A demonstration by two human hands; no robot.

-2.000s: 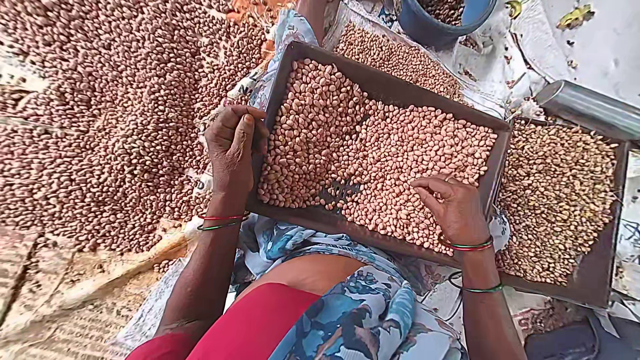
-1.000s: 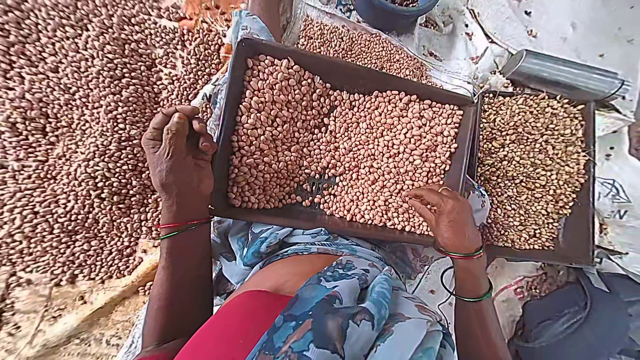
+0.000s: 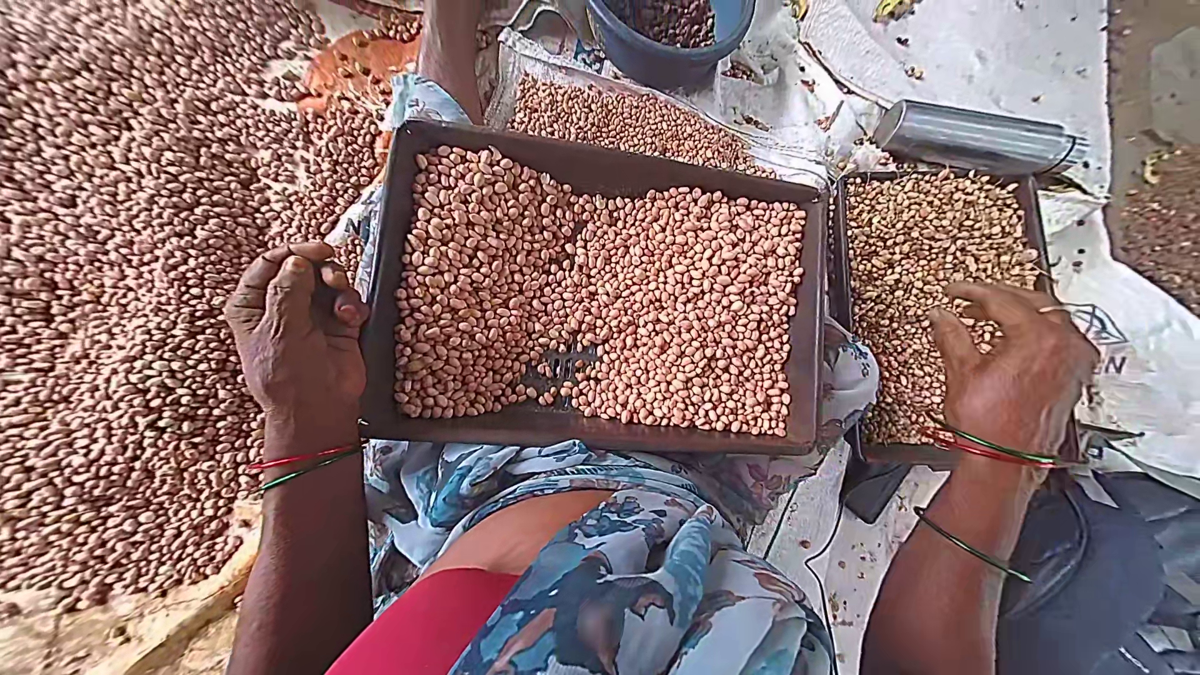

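Note:
A dark rectangular tray (image 3: 600, 443) lies across my lap, filled with pinkish shelled peanuts (image 3: 694, 300); a small patch of its bottom shows near the lower middle. My left hand (image 3: 298, 328) is beside the tray's left wall with its fingers curled; whether anything is inside them is hidden. Over a second dark tray (image 3: 1034, 220) at the right is my right hand (image 3: 1017, 361), thumb and forefinger apart, with nothing visible between them. That tray holds smaller, yellowish-brown peanuts (image 3: 937, 225). Both wrists wear red and green bangles.
A large heap of peanuts (image 3: 122, 281) spreads along the left. Beyond the lap tray are more peanuts (image 3: 628, 122) on a white sack and a blue tub (image 3: 647, 58) with dark contents. A metal cylinder (image 3: 980, 139) lies behind the right tray. Dark cloth (image 3: 1087, 581) is at lower right.
My right hand has moved right, from the peanuts in the lap tray to above the right tray. My left hand stays beside the lap tray's left wall.

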